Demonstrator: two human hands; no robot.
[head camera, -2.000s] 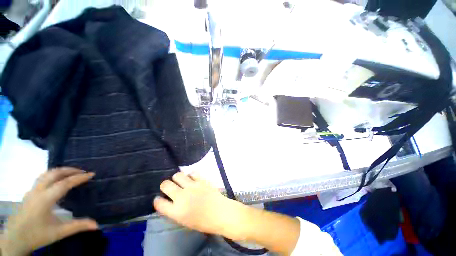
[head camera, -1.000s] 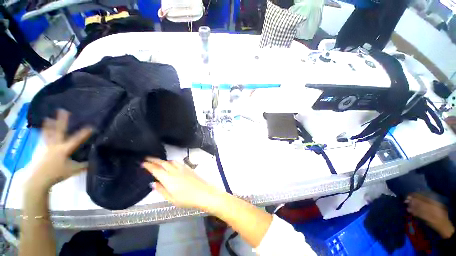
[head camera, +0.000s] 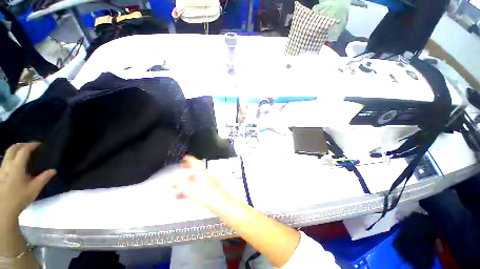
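A large black garment piece (head camera: 116, 131) lies heaped on the left of the white table, its right end reaching the presser foot (head camera: 243, 131). My left hand (head camera: 21, 178) is at the cloth's left edge, thumb apart from the fingers, with cloth between them. My right hand (head camera: 197, 181) is just below the cloth's front edge, fingers spread, holding nothing that I can see. Narrow black tape (head camera: 245, 181) runs from the needle area towards the table's front edge. Glare blurs the needle area.
The white sewing machine (head camera: 389, 84) stands at right, with black strips (head camera: 405, 173) hanging over its end. A dark block (head camera: 309, 141) and small snips (head camera: 342, 162) lie on the bed. A blue crate (head camera: 376, 255) is below right. A person's torso (head camera: 197, 13) shows behind the table.
The cloth has been spread out leftward from its bunched heap, and its front part has moved back from the table edge. My left hand has moved left and down with its edge.
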